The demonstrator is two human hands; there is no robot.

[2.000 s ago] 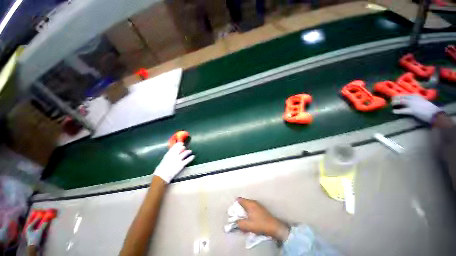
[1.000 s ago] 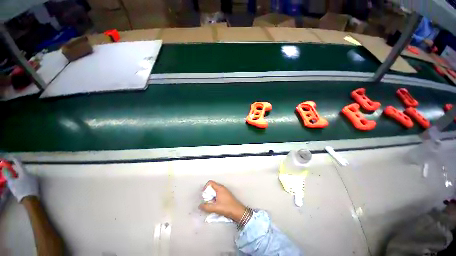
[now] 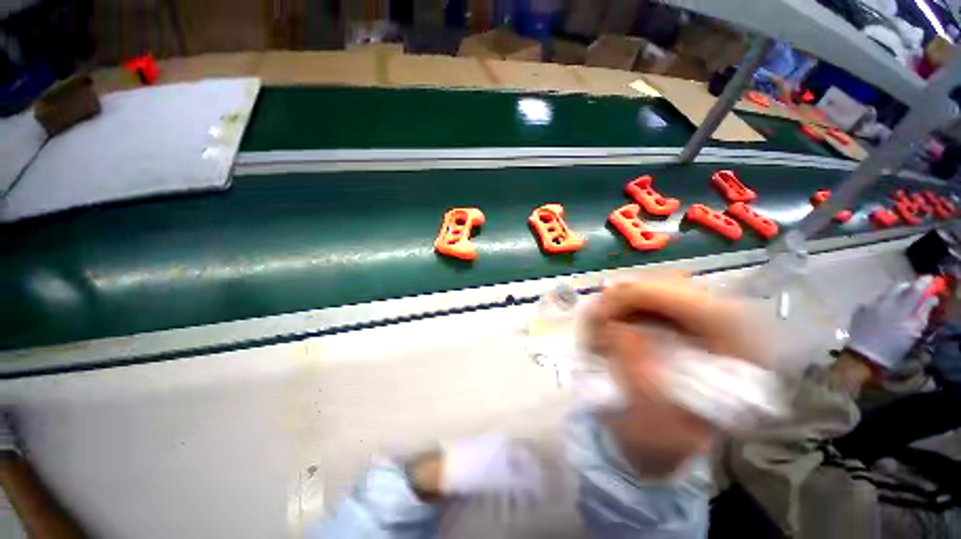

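Observation:
My right hand (image 3: 659, 368) is bare, strongly blurred and raised over the bench at centre right, in a light blue sleeve. It holds a crumpled white wiping cloth (image 3: 725, 387). My left hand (image 3: 493, 470), in a white glove, is low at centre, left of and below my right hand. It is blurred; I see nothing in it and cannot make out its fingers. Orange controller shells lie spread on the green conveyor belt (image 3: 348, 237); the nearest ones are left of centre (image 3: 459, 234) and at centre (image 3: 555, 230). Neither hand touches them.
A clear bottle (image 3: 559, 299) stands near the belt rail, partly hidden by my right hand. A white board (image 3: 137, 142) and small brown carton (image 3: 67, 103) are at far left. A metal post (image 3: 727, 100) rises behind. A neighbour's gloved hand (image 3: 887, 321) holds an orange part at right.
The view has swung right. My right hand has lifted off the bench and moved right with the cloth. My gloved left hand has come into view. The left neighbour's gloved hand has left the picture.

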